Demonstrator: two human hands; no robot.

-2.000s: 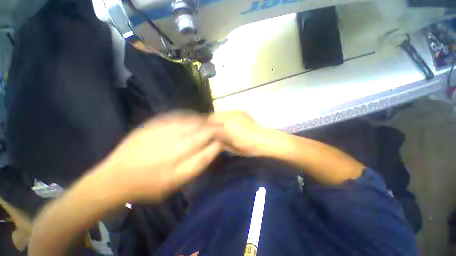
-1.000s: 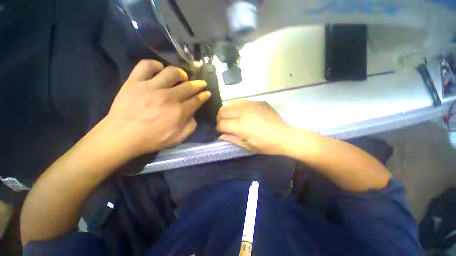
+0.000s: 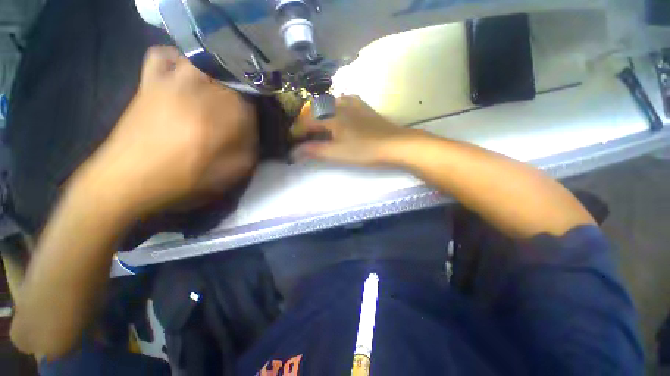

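Note:
A large black garment piece is bunched left of the needle area and reaches to the presser foot under the sewing machine head. My left hand, blurred, is on the black cloth left of the foot; its fingers are curled and their tips hidden, so its hold is unclear. My right hand is close to the foot on its right side, thumb and fingers pinching the cloth edge. The grey round knob partly covers its fingertips.
A smartphone lies on the machine bed. A slim dark tool lies at the right. The ruler-marked table edge runs across in front of the lap. A white cigarette shows at bottom centre. Dark cloth hangs at lower left.
Since one second ago my right hand has moved up to the foot. My left hand has moved up and left over the cloth. The view has shifted.

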